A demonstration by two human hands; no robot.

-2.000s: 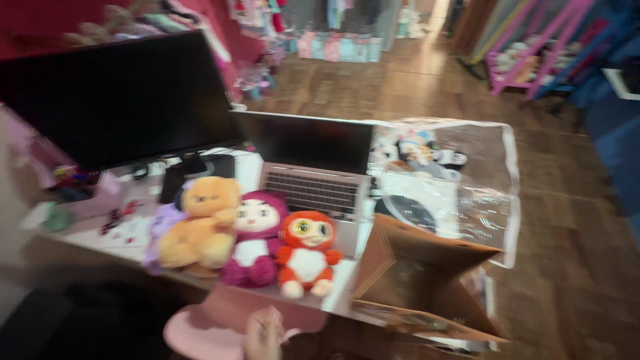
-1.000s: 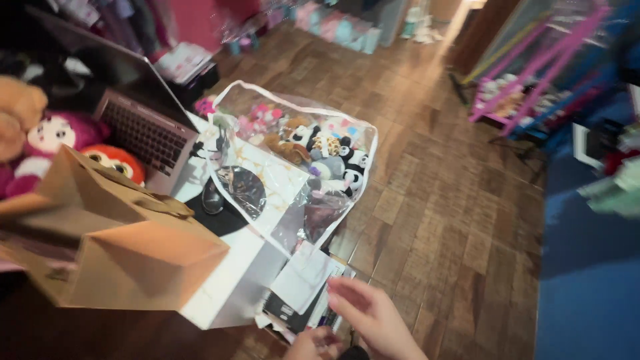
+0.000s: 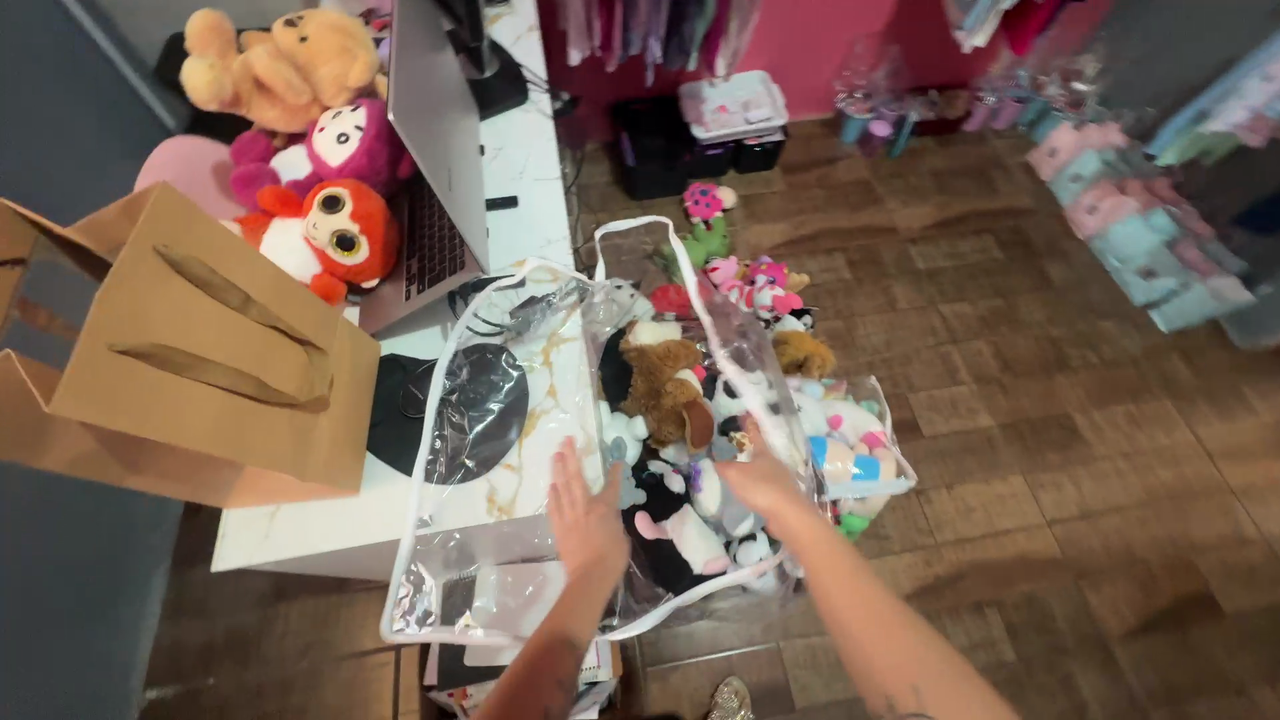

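Note:
A clear plastic bag with white piping [image 3: 402, 560] lies open beside the desk, its flap over the marble-patterned desk top. Inside are several plush toys, among them a brown plush dog [image 3: 660, 385] and a black, white and pink plush [image 3: 690, 535]. My left hand [image 3: 588, 515] is flat with fingers extended at the bag's left side, against or just over the plastic. My right hand [image 3: 760, 475] reaches in among the plush toys at the bag's right side; its fingertips are partly hidden, and whether it grips one I cannot tell.
On the marble-patterned desk [image 3: 545, 400] are a laptop [image 3: 440, 150], a brown paper bag [image 3: 220, 350], and orange [image 3: 345, 235], purple and tan plush toys. More plush toys [image 3: 760, 290] lie on the wooden floor right of the bag. Notebooks [image 3: 480, 665] sit below the desk edge; black bins [image 3: 650, 150] stand behind.
Both hands have moved from the papers by the desk's edge to the clear bag. The bag's flap now stands raised over the desk. The view has turned and come closer to the bag.

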